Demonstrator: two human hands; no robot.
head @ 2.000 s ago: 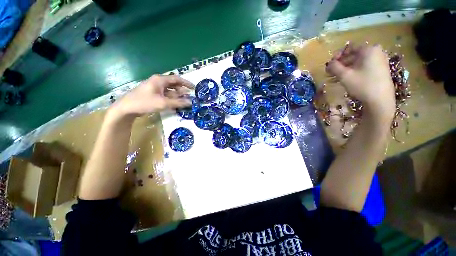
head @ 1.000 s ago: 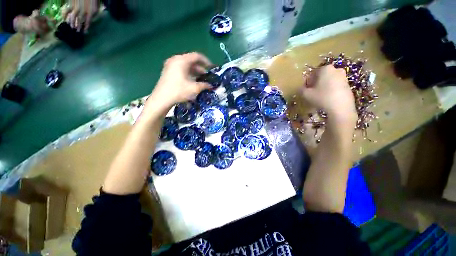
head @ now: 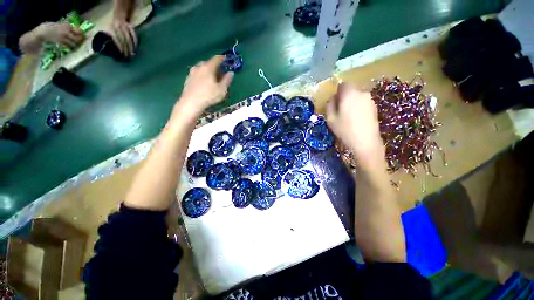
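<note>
Several round black units with a blue sheen [head: 223,176] lie clustered on a white sheet [head: 263,252]. Some have thin pale leads. My left hand [head: 206,85] is beyond the sheet, over the green belt, with thumb and fingers at the left edge of one round unit [head: 232,61] whose lead sticks up. My right hand [head: 353,116] is between the cluster and a tangled heap of small red and silvery wired components [head: 407,126]. Its fingers are bent and blurred; I cannot tell if they hold a component.
The green belt [head: 158,94] carries other dark units. A pale metal post [head: 332,44] stands at its edge. Another person's hands [head: 124,38] are at upper left with a black cylinder and green strips. Black housings [head: 489,64] are at right, a cardboard box [head: 44,258] at lower left.
My left hand has moved from the back left of the cluster to the unit on the belt. My right hand has moved left from the component heap toward the cluster. The view has shifted.
</note>
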